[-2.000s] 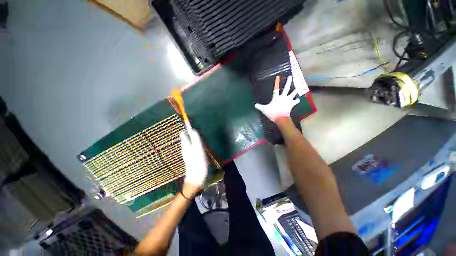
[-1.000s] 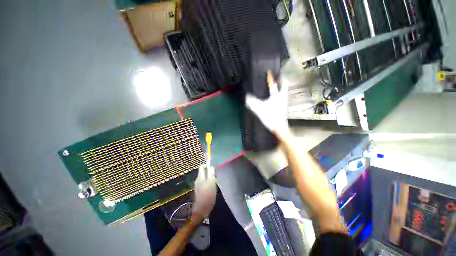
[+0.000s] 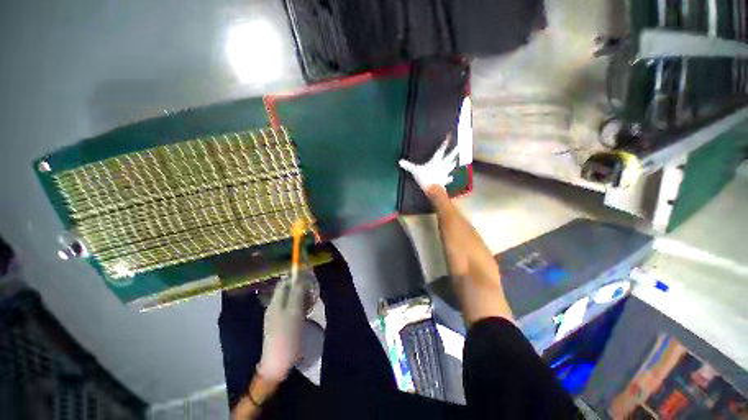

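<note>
My left hand (image 3: 285,316), in a pale glove and somewhat blurred, holds a thin orange-handled tool (image 3: 297,242) near the front right corner of the PCB stack (image 3: 180,197). The stack shows ribbed yellowish-green edges on the green bench. My right hand (image 3: 432,171), also in a pale glove, lies with fingers spread on a black tray (image 3: 426,115) at the bench's right end. It grips nothing that I can see. The tray is flat inside the red tape border, with a white strip (image 3: 465,131) at its right edge.
The green mat (image 3: 348,156) lies between the boards and the tray. Stacked black trays (image 3: 394,33) stand behind the bench. A small cup (image 3: 120,271) and a pale bottle (image 3: 72,246) are at the left end. A computer keyboard (image 3: 422,357) is at the lower right.
My right hand has come down from the black trays at the back onto the tray on the bench. My left hand still holds the orange tool, now nearer the board stack's front corner. The view has shifted.
</note>
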